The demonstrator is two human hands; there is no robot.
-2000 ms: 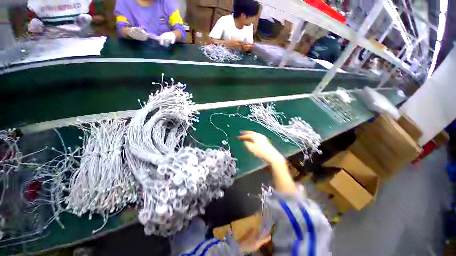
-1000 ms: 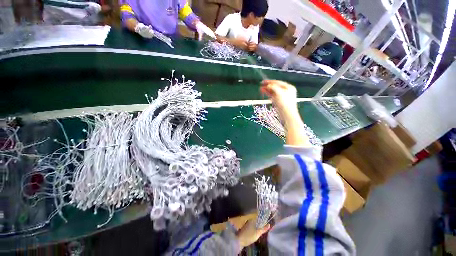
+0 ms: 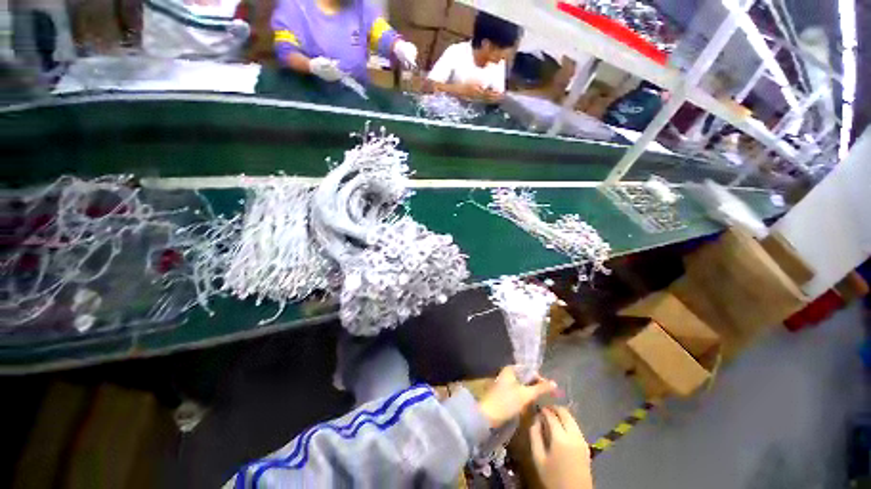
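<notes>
A cable bundle [image 3: 525, 329] stands upright over my lap, its white tips splayed at the top. My left hand [image 3: 509, 393] is closed around its lower part. My right hand [image 3: 561, 441] is beside it with bent fingers at the bundle's lower part; whether it grips anything is unclear. The bundle's lower end is partly hidden by my hands. The main cable pile [image 3: 396, 277] lies folded on the green bench, rings toward the front edge. A small cable pile [image 3: 554, 229] lies on the green belt to its right.
Clear trays with tangled red-and-white cables [image 3: 81, 244] lie at the left. An open carton [image 3: 673, 356] stands on the floor at the right, near yellow-black tape [image 3: 621, 430]. A pale grid panel [image 3: 649, 205] lies on the bench's far end. People sit across the belt.
My right hand has come down from over the belt to beside my left hand. The bundle in my left hand now stands in fuller view. The camera view has shifted.
</notes>
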